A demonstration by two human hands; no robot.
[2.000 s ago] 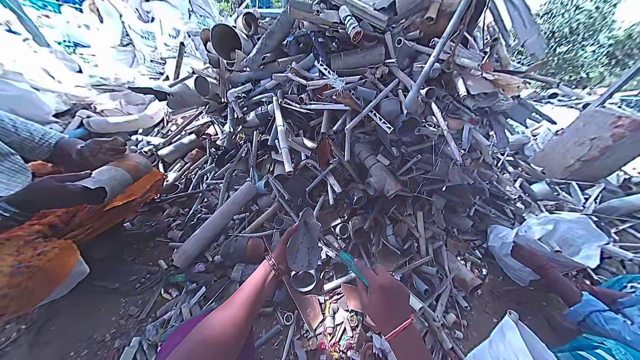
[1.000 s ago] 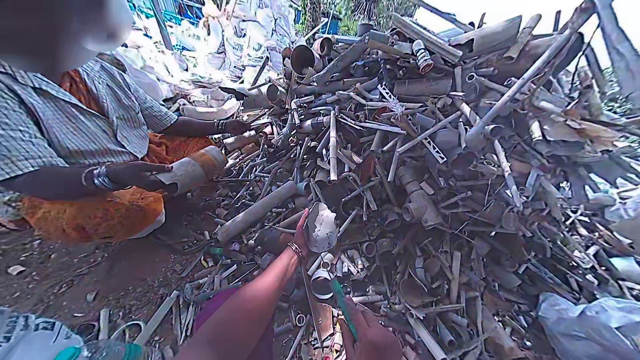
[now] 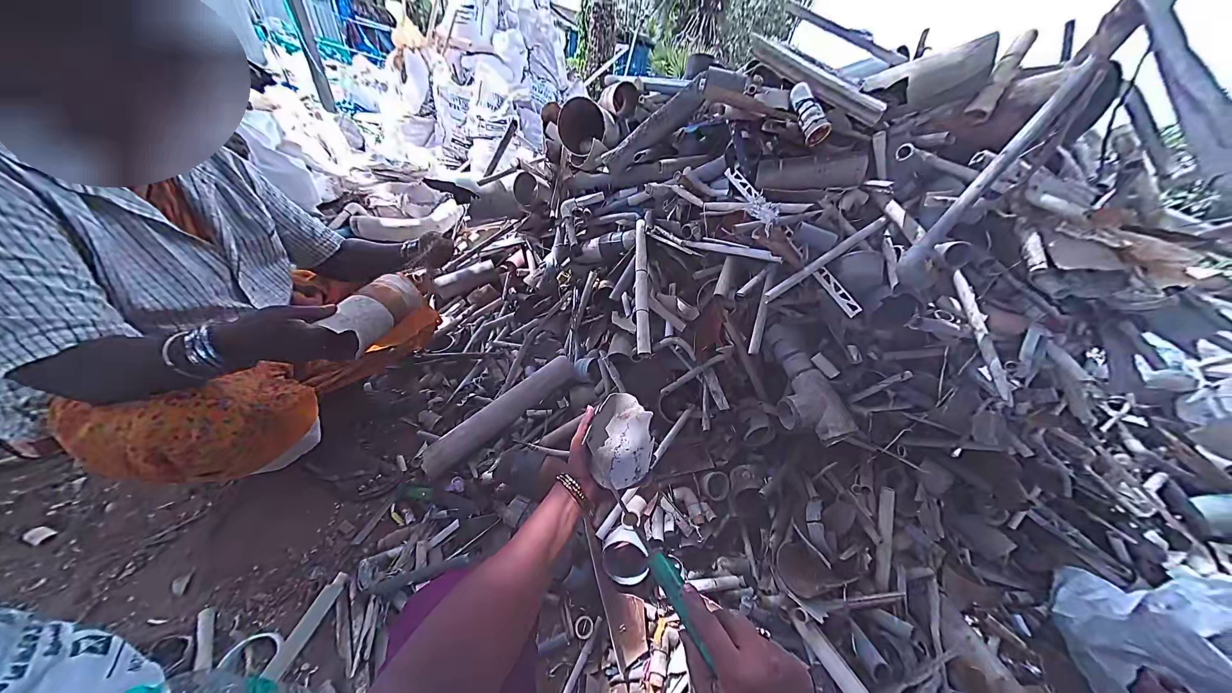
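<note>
In my left hand [image 3: 581, 457] is a broken grey pipe piece [image 3: 621, 441] with a pale, crusted inside, raised over the scrap. My right hand [image 3: 736, 645], at the bottom, grips a tool with a green handle [image 3: 681, 606]; its far end is hard to make out. Just beyond that handle lies a short pipe ring [image 3: 626, 556]. Both hands are in front of a large heap of grey plastic pipe scrap [image 3: 818, 385].
A person [image 3: 221, 250] in a checked shirt sits at the left, holding a short pipe section [image 3: 371, 313]. A long grey pipe [image 3: 499, 416] lies at the heap's edge. White sacks [image 3: 481, 77] stand behind. A plastic bag [image 3: 1136, 621] lies lower right.
The view has swung left. The pipe piece in my left hand has turned to show its pale inside. The person at left has moved one hand out toward the heap since the earliest frame.
</note>
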